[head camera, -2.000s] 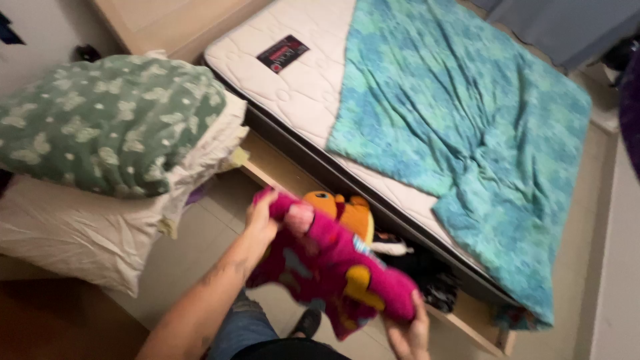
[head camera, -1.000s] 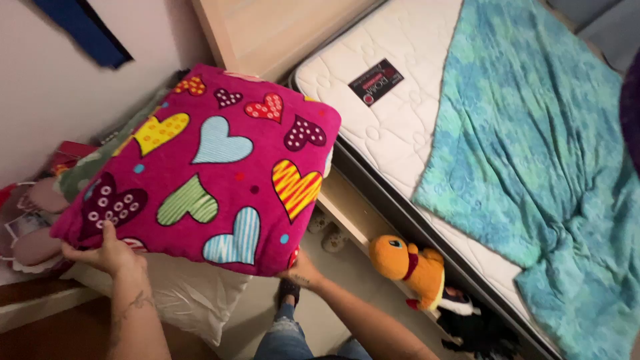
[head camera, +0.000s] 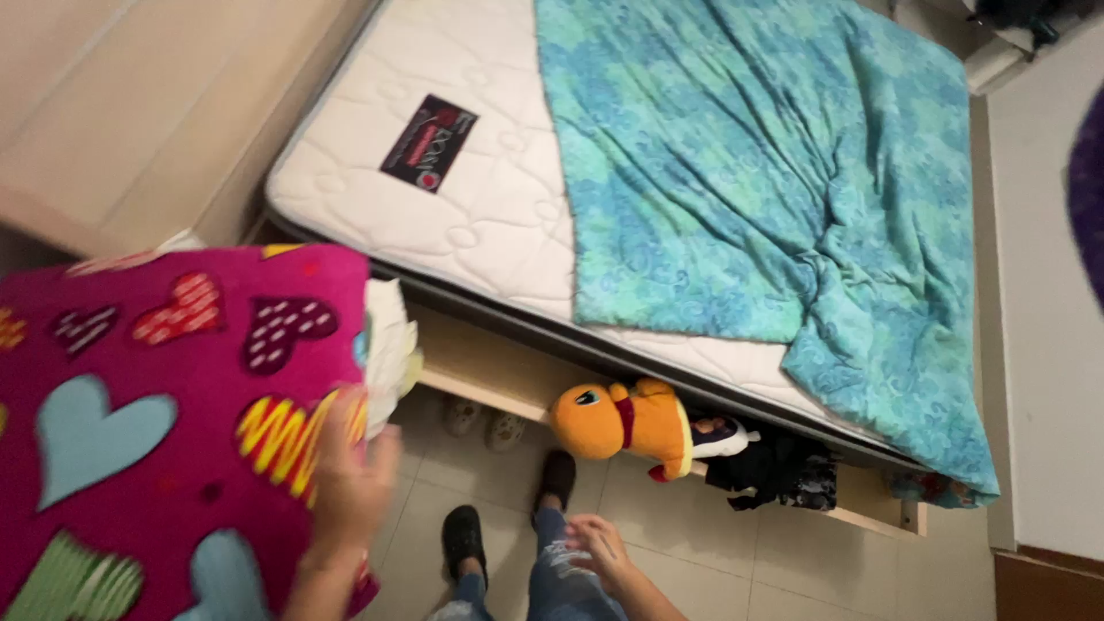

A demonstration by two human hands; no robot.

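A folded magenta blanket with colourful hearts (head camera: 198, 414) fills the lower left, resting on white fabric that shows at its right side. My left hand (head camera: 354, 466), a little blurred, touches the blanket's right side; whether its fingers grip it is unclear. Over the floor, well right of the blanket, my right hand (head camera: 599, 548) holds nothing, its fingers apart. An orange plush toy (head camera: 630, 423) lies on its side at the open drawer (head camera: 483, 362) under the bed. Dark clothing (head camera: 776, 470) lies in the drawer, right of the toy.
A white quilted mattress (head camera: 345, 172) bears a dark label. A rumpled turquoise blanket (head camera: 690, 172) covers much of it and hangs over the near corner. A wooden panel (head camera: 155, 103) stands at the upper left. Pale clogs (head camera: 483, 423) lie on the tiled floor beyond my feet.
The magenta blanket was gripped along its edge by both hands; now it lies at the left. My right hand has let go of it and moved away. The view has turned right.
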